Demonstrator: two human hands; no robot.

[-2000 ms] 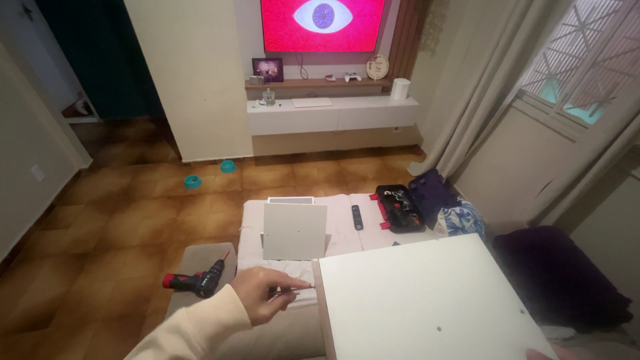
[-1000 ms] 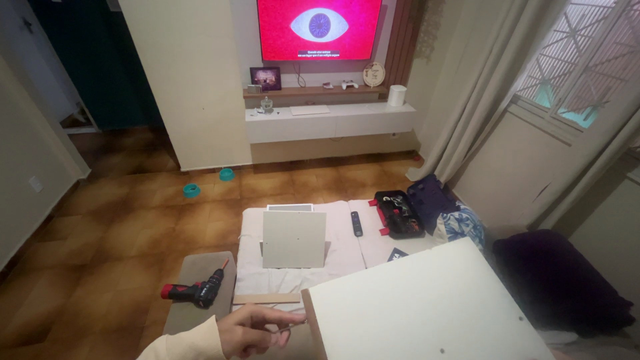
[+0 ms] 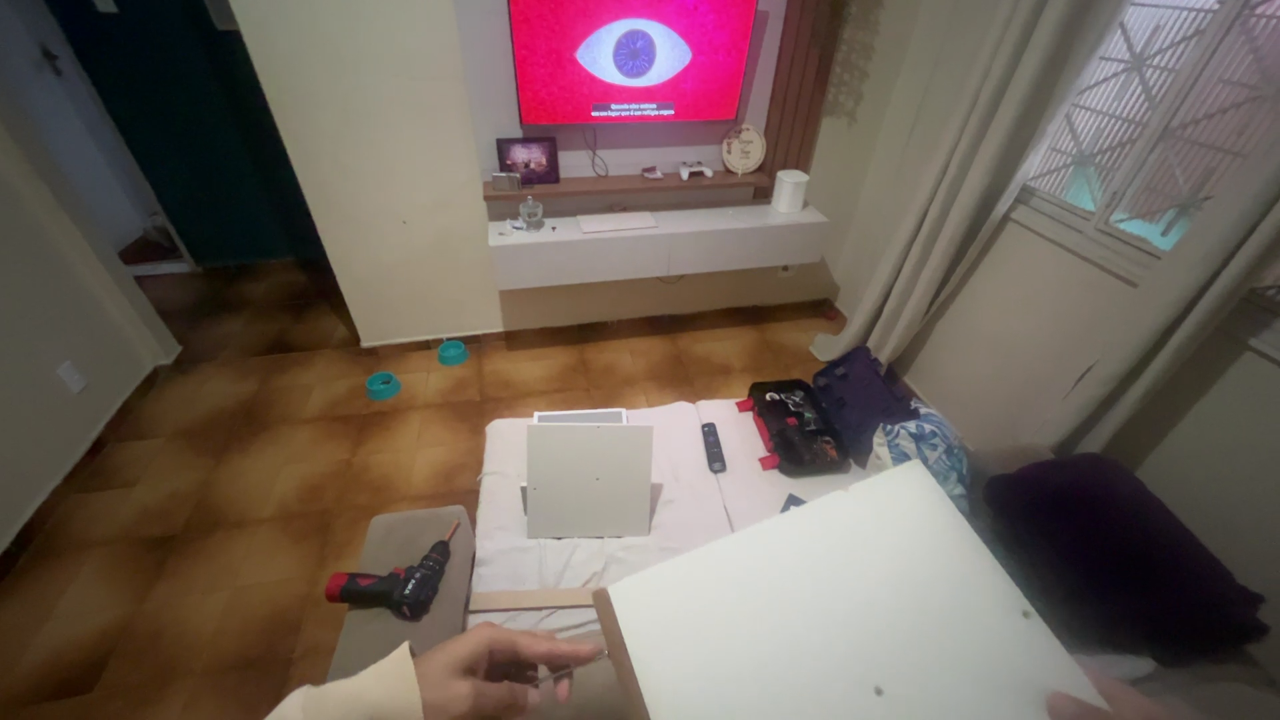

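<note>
My left hand pinches a small thin metal piece, perhaps a screw or a hex key, against the brown edge strip of a large white panel. At the lower right, my right hand rests on the panel's near edge, mostly cut off by the frame. The panel is tilted and has small holes in its face. Beyond it, a smaller white board stands on the pale cover. A wooden strip lies just past my left hand.
A red and black cordless drill lies on a grey cushion at the left. A remote control, an open tool case and a dark pillow are on the sofa. Teal bowls stand on the tiled floor.
The white panel has shifted lower in view since the earliest frame, and the wooden strip has come into sight. My left hand stays by the panel's brown edge.
</note>
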